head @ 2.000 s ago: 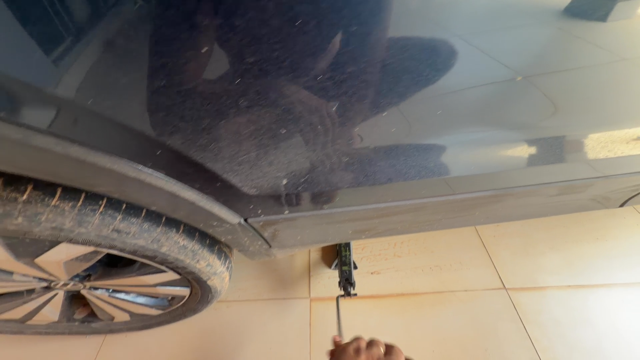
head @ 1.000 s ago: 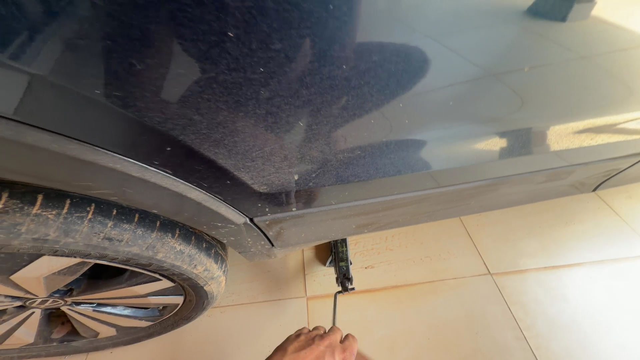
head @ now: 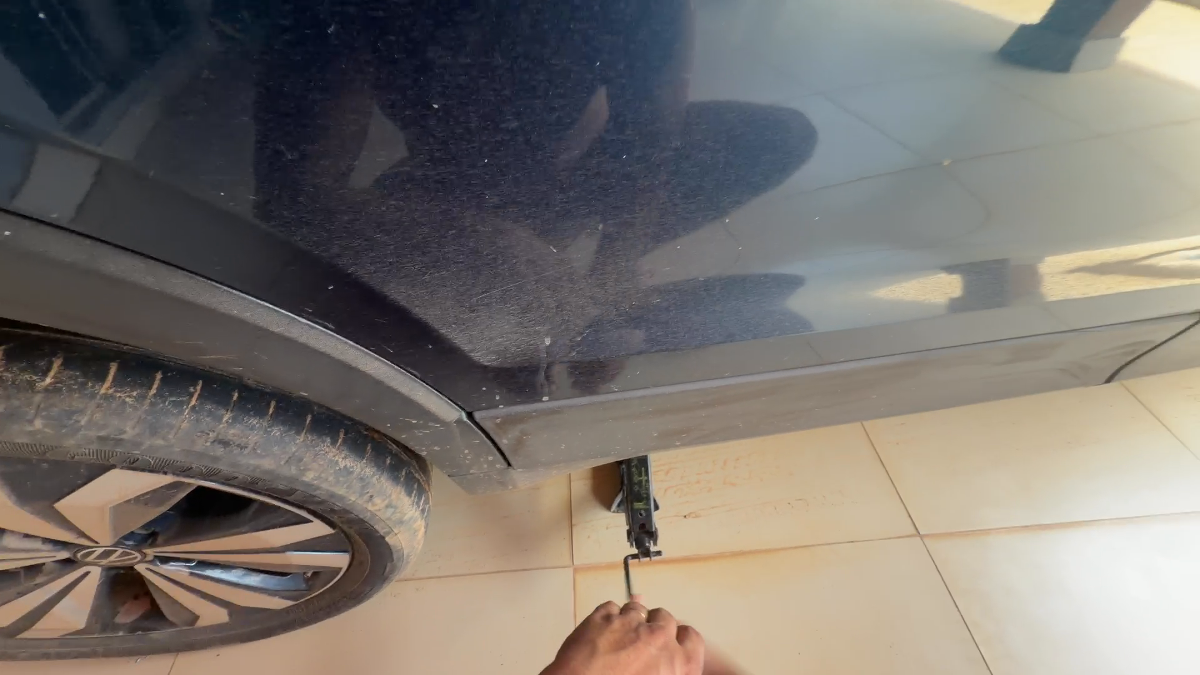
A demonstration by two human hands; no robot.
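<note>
A dark scissor jack (head: 639, 506) stands on the tiles under the car's sill (head: 750, 408), just behind the wheel arch. A thin cranked metal rod (head: 629, 577) meets the jack's near end. My left hand (head: 628, 639) is closed around the rod's near part at the bottom edge, knuckles up, hiding the grip. Beside it on the right, a blurred strip of skin (head: 722, 661) appears to belong to my right hand or arm; its fingers and any hold are hidden.
On the left is a dirty tyre (head: 403, 497) with a two-tone alloy wheel (head: 108, 555) bearing a Volkswagen emblem. The glossy dark body panel (head: 525, 187) spans the upper view, reflecting a crouching person and the floor. Pale floor tiles (head: 1059, 600) extend to the right.
The hand at the rod has shifted about, and the rod's angle has changed, while its far end stays at the jack. The jack and the car show no plain change.
</note>
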